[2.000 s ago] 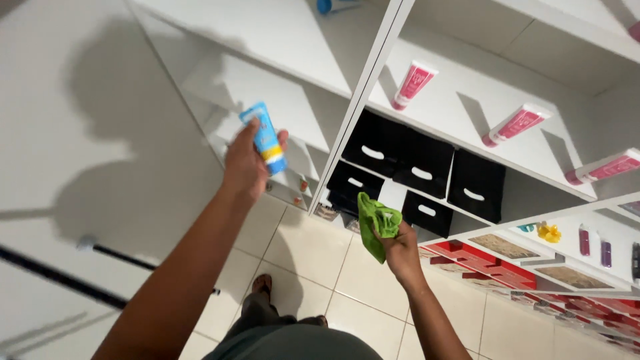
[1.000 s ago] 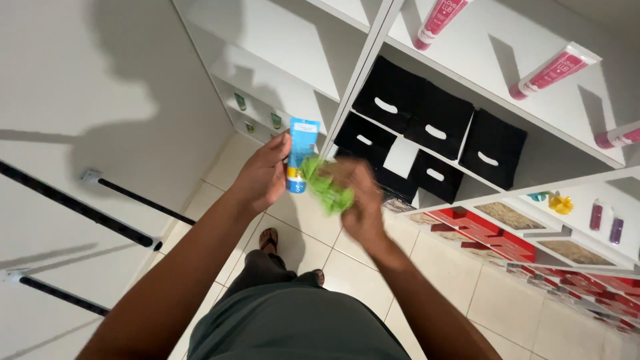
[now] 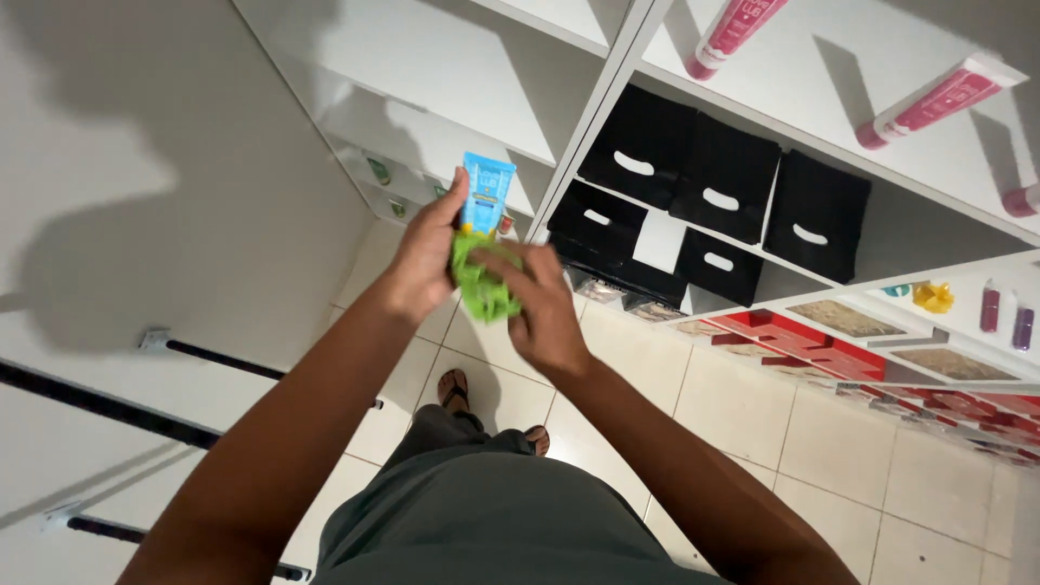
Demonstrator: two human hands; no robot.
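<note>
Upright in my left hand (image 3: 424,252) is a blue squeeze tube (image 3: 486,192) with a yellow band near its lower end, the thumb along its left side. My right hand (image 3: 543,301) holds a crumpled green cloth (image 3: 483,280) against the bottom of the tube, covering its cap end. The cloth lies between the two hands, and the right fingers over it are slightly blurred.
White shelving (image 3: 601,106) stands ahead, with pink tubes (image 3: 934,101) on an upper shelf and folded black bags (image 3: 642,146) with handle slots below. Red boxes (image 3: 804,345) fill lower shelves at right. Black rails (image 3: 106,404) project at left above the tiled floor (image 3: 634,366).
Two seconds ago my hands were apart, the tube in the left and the cloth in the right. They have come together, and the cloth now covers the tube's lower end.
</note>
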